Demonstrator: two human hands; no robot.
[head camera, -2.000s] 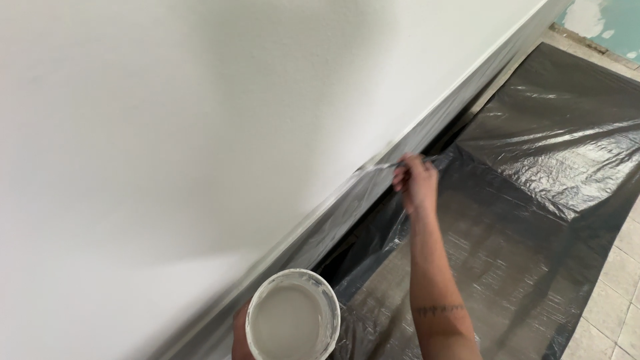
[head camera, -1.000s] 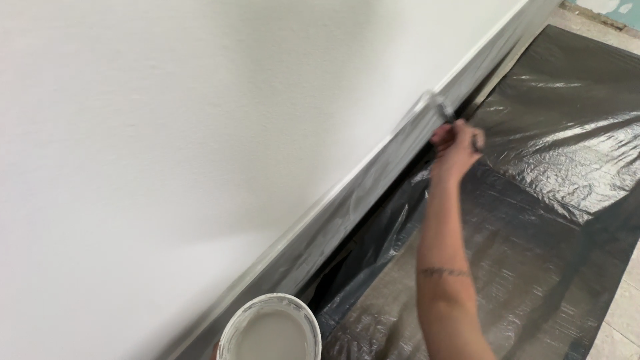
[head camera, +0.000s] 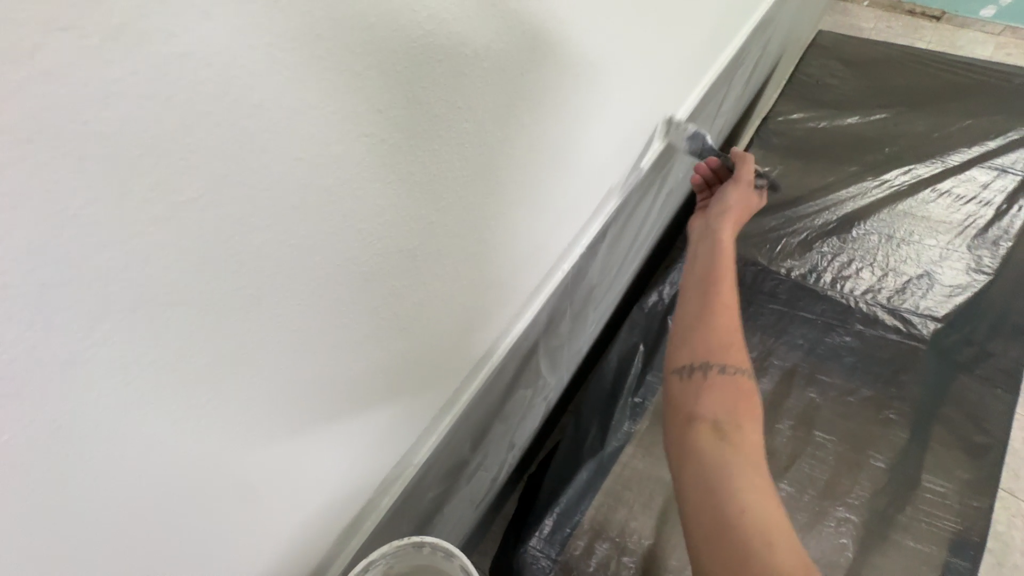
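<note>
My right hand grips the dark handle of a paintbrush. The brush's bristles, whitened with paint, touch the top edge of the baseboard, where it meets the white wall. The baseboard face looks grey with pale streaks. At the bottom edge of the view, only the rim of a paint bucket shows. My left hand is out of view.
Dark plastic sheeting, shiny and wrinkled, covers the floor along the baseboard. Pale floor tiles show at the right and beyond the sheeting. A turquoise wall with white patches stands at the top right.
My right hand has moved farther up along the baseboard with the brush. The paint bucket has dropped mostly out of view, and my left hand, seen beside it two seconds ago, no longer shows.
</note>
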